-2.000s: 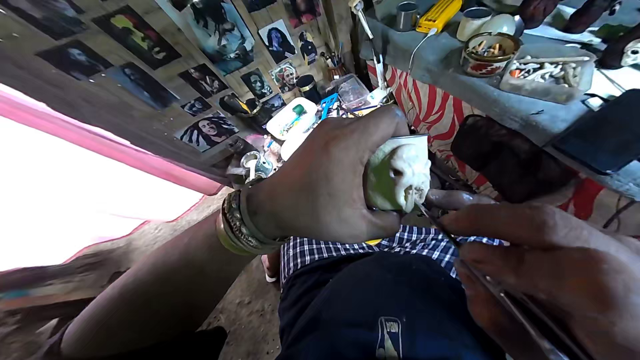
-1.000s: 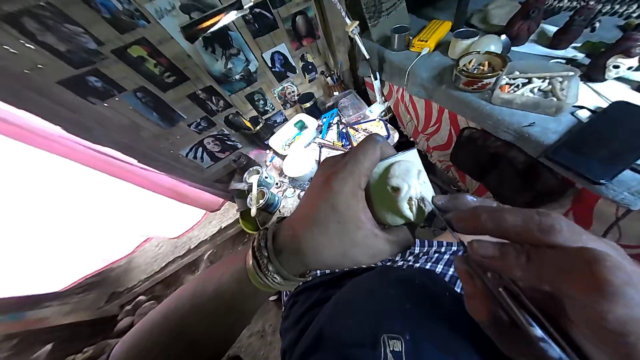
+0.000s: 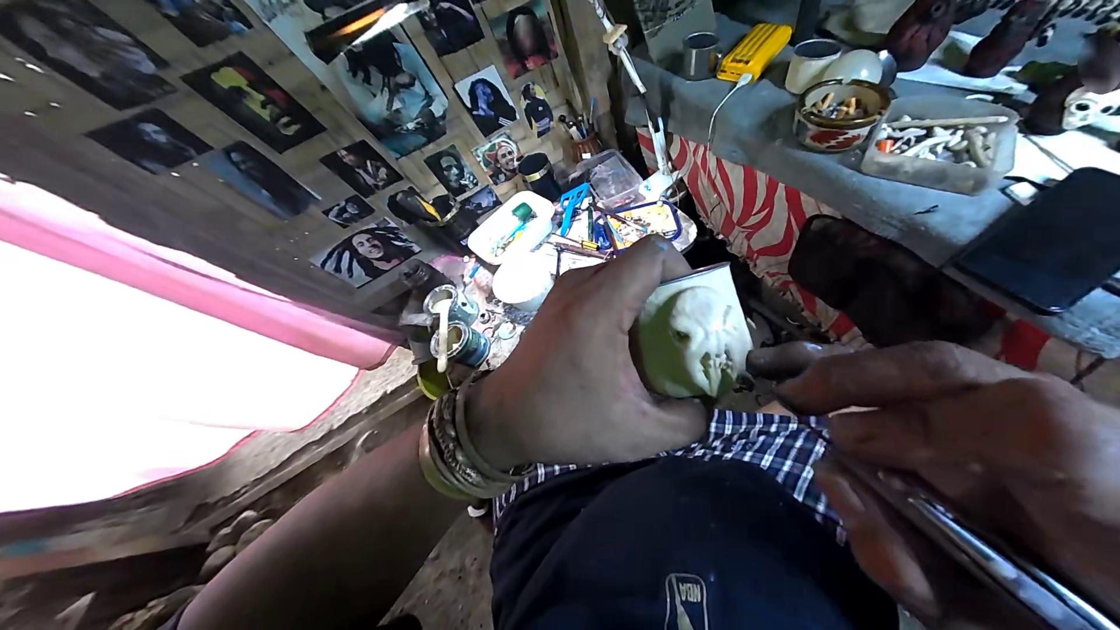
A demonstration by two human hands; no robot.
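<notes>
My left hand, with bracelets at the wrist, is wrapped around a pale can-shaped piece. On its facing side is a whitish modelled relief with a dark hollow and ridges, like part of a face; its exact form is hard to tell. My right hand grips a slender metal tool, whose shaft runs toward the lower right corner. The tool's working tip is hidden at this moment. The right fingertips are close to the lower right edge of the piece, and I cannot tell whether they touch it.
Beyond my left hand is a cluttered surface with a white tray, brushes and opened paint tins. On the grey bench stand a tin of butts, a plastic box of pale pieces, a yellow device and a black phone.
The tool's thin tip showed at the relief's lower edge in the earlier frames and is now out of sight. The relief faces the camera more squarely than two seconds ago. The view has shifted somewhat.
</notes>
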